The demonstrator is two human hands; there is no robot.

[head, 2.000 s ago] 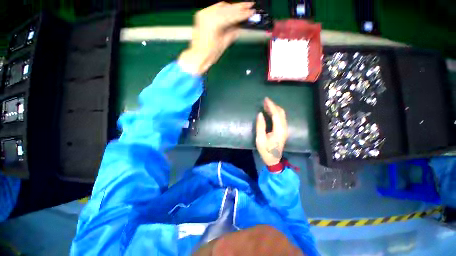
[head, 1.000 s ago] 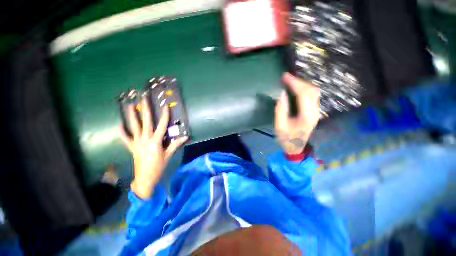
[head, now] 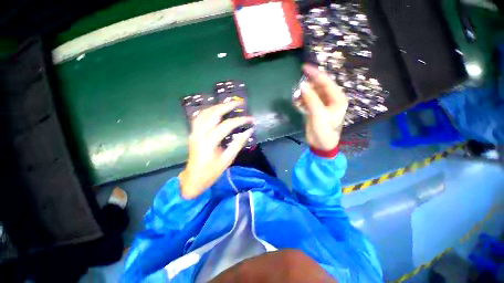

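Two black phone housings [head: 235, 106] lie side by side on the green bench near its front edge, with small silver and yellow-orange marks on them. My left hand [head: 211, 146] lies over both, fingers spread, and holds them; it hides much of their lower parts. My right hand [head: 325, 108] is to their right, beside the component heap [head: 362, 83]. Its fingertips pinch a small shiny silver component [head: 300, 91], slightly blurred. The heap lies in a wide black tray [head: 395, 66].
A red bin [head: 299, 33] with white contents stands beyond the hands. A black housing tray [head: 47, 160] is at the left. A pale rail [head: 138, 23] runs along the back. Small white scraps lie on the bench. A blue object [head: 425, 127] and striped tape [head: 403, 168] are on the floor.
My left hand came down from the rail onto the housings and has moved right with them. My right hand, empty at first, now has a shiny component at its fingertips. The view has shifted.
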